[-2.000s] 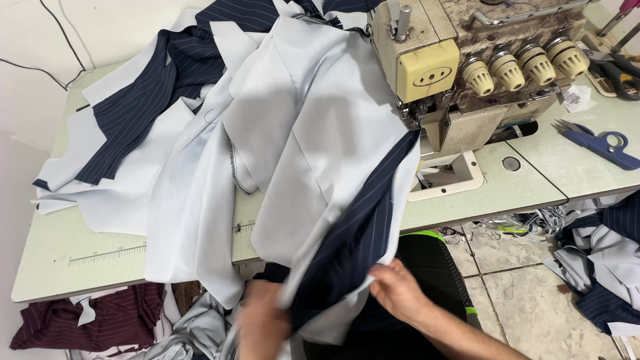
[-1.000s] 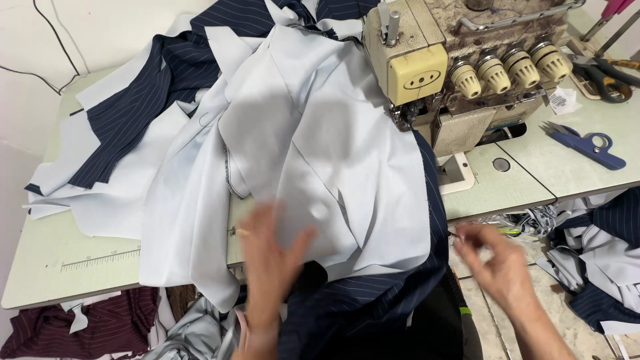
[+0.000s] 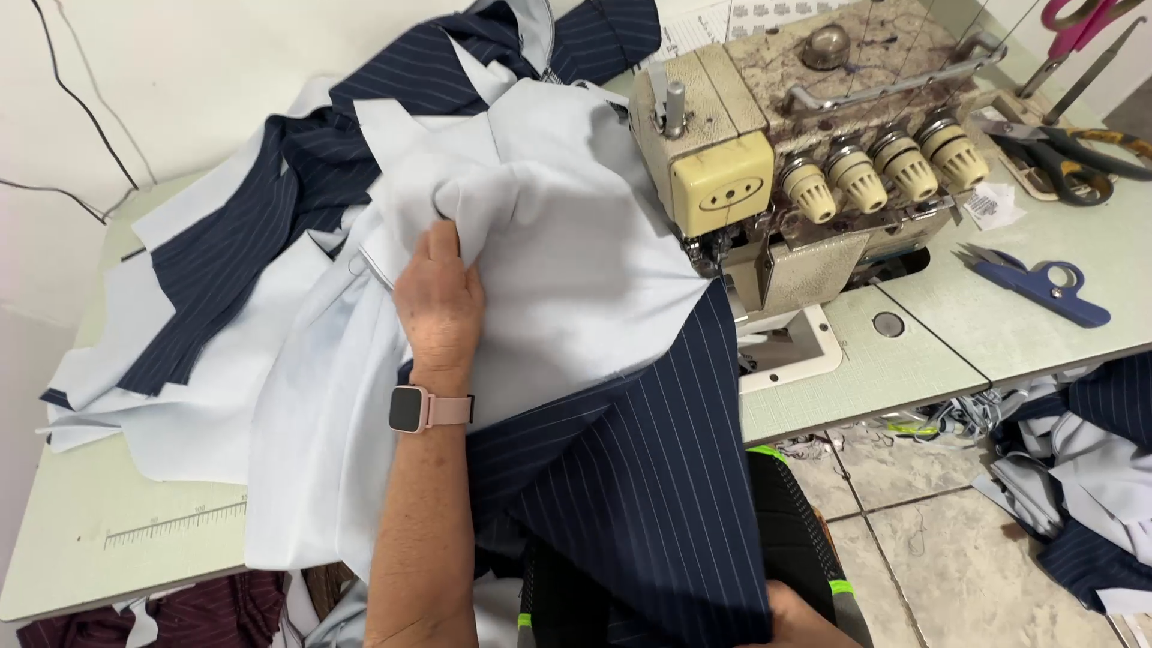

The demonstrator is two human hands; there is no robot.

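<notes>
Light grey-blue fabric (image 3: 576, 261) lies bunched across the machine table, joined or overlapped along its lower edge by navy pinstriped fabric (image 3: 666, 441). My left hand (image 3: 441, 297), with a watch on its wrist, grips a fold of the light fabric. At the bottom edge my right hand (image 3: 796, 621), partly cut off, holds the lower corner of the navy piece, which hangs over my lap. The overlock sewing machine (image 3: 720, 180) stands right of the cloth, and the fabric's edge reaches its presser foot area. Whether the needle is in the cloth cannot be told.
Blue thread snips (image 3: 1048, 288) lie right of the machine, with black-handled scissors (image 3: 1071, 157) behind them. Pink-handled scissors (image 3: 1071, 36) stand upright at the back. More navy and light pieces (image 3: 225, 243) cover the table's left. Fabric heaps (image 3: 1089, 468) lie below the table at both sides.
My left hand has moved up onto the light fabric and taken hold of it. My right hand has moved down and now holds the navy fabric, which is spread out more over my lap.
</notes>
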